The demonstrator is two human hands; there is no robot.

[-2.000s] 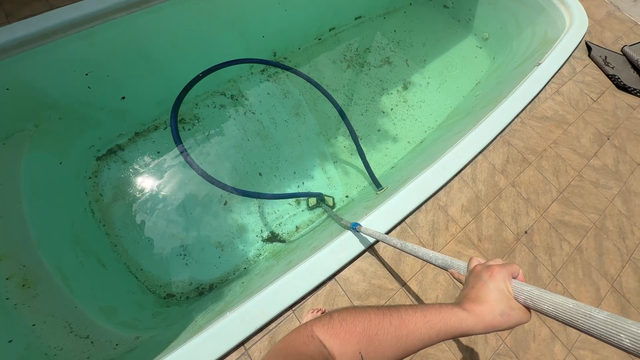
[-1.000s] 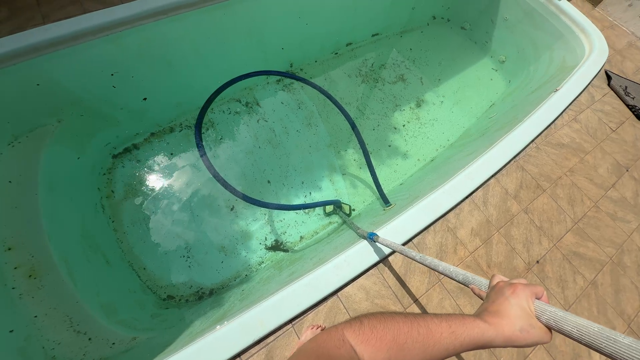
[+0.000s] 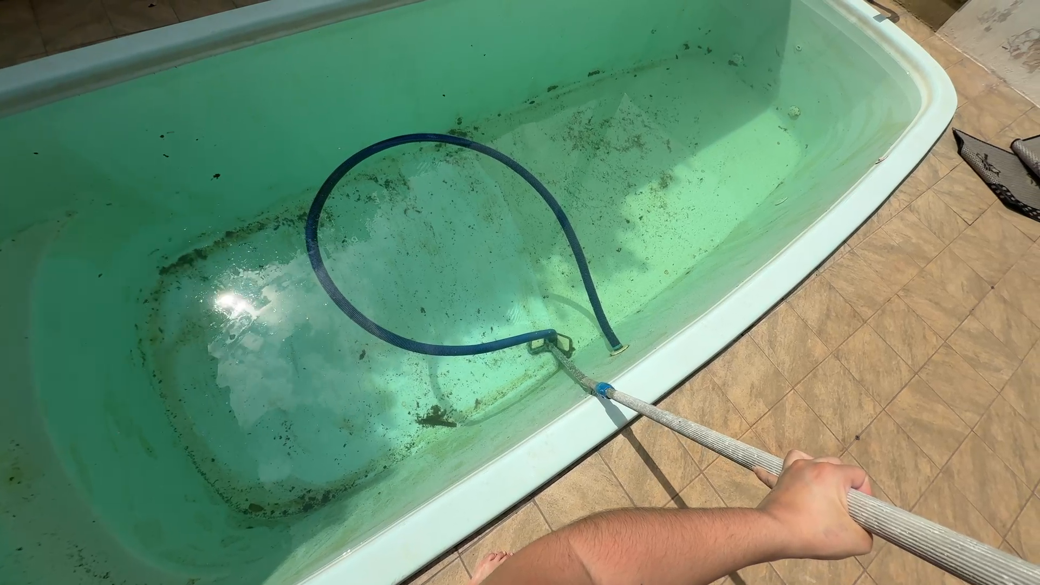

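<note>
My left hand [image 3: 816,504] is closed around a ribbed, pale telescopic pole [image 3: 699,435], with the forearm coming in from the bottom edge. The pole slopes up and left over the pool rim, past a blue collar [image 3: 603,390], into greenish water. At its far end is a small frame-like pool cleaning head [image 3: 550,343], whose full shape is unclear. A blue hose [image 3: 313,236] runs from that head in a wide loop, its other end close to the near pool wall. Dark debris [image 3: 436,418] lies on the pool floor. My right hand is out of view.
The pale pool rim [image 3: 504,467] crosses diagonally between the water and the tan tiled floor [image 3: 886,366]. Some toes [image 3: 491,561] show beside the rim at the bottom. A dark grey patterned item [image 3: 995,166], perhaps a mat, lies at the right edge. Sunlight glares on the water.
</note>
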